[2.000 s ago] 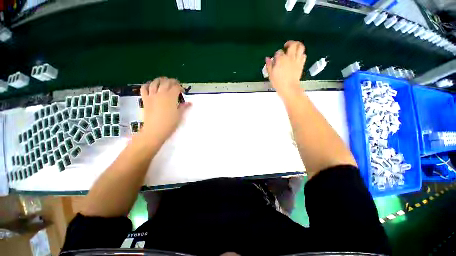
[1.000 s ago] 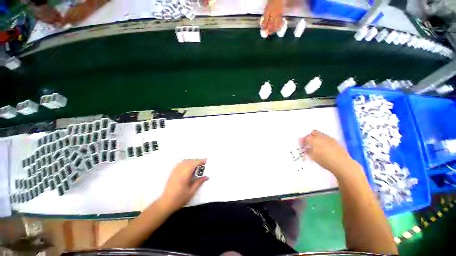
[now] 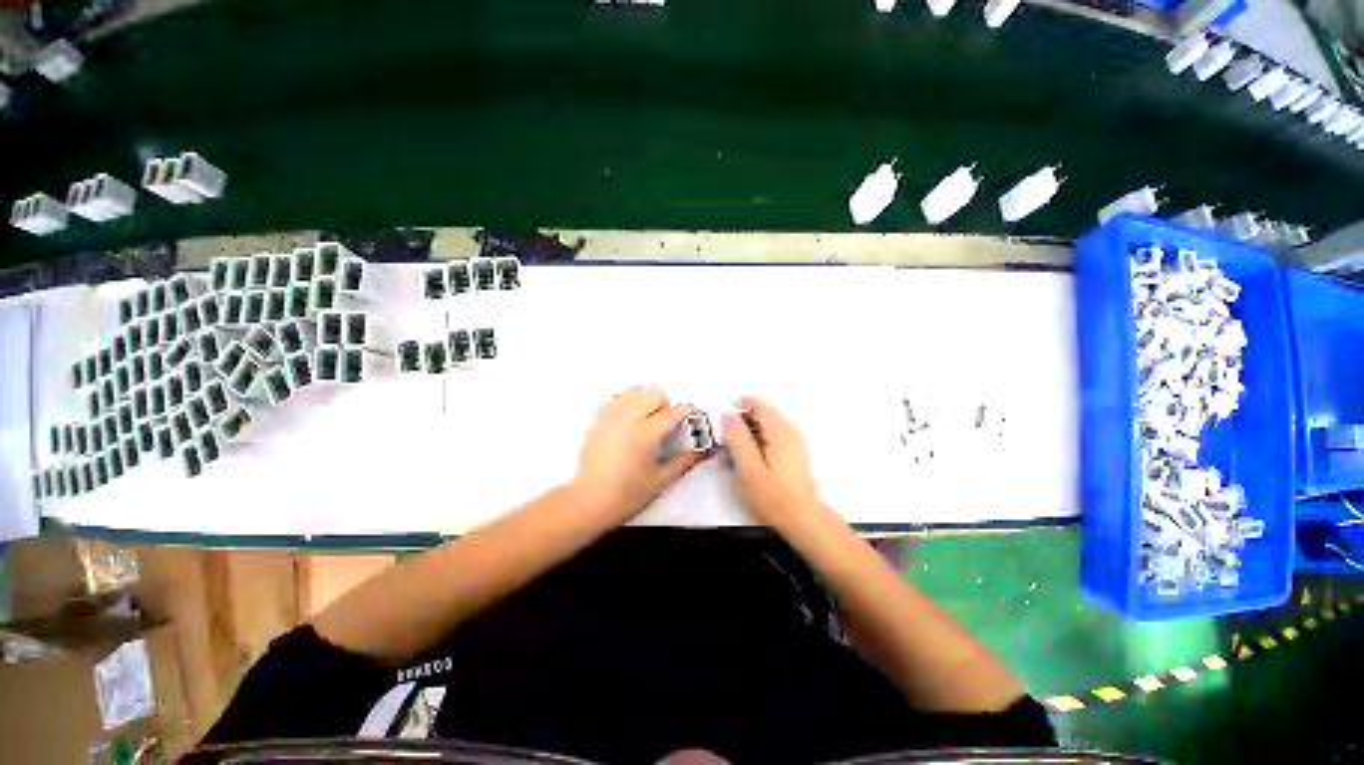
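Note:
My left hand point(image 3: 634, 454) holds one white adapter housing point(image 3: 697, 432), its dark open end facing up, near the front middle of the white bench. My right hand point(image 3: 769, 460) is close to its right side, fingertips pinched together; whether a small part is between them is hidden. Several small white parts point(image 3: 917, 428) lie loose to the right of my right hand. Many open housings point(image 3: 162, 377) with dark insides stand in a group at the left, with two short rows point(image 3: 461, 350) beside them.
A blue bin point(image 3: 1107, 448) full of small white parts stands at the right end. White adapters point(image 3: 951, 194) and grouped housings point(image 3: 100, 197) sit on the green belt point(image 3: 554, 135) beyond the bench. Cardboard boxes point(image 3: 105, 658) are on the floor at the lower left.
My right hand has moved from the belt, past the loose small parts, to the middle. My left hand has left the housing rows with one housing, and both hands are now together.

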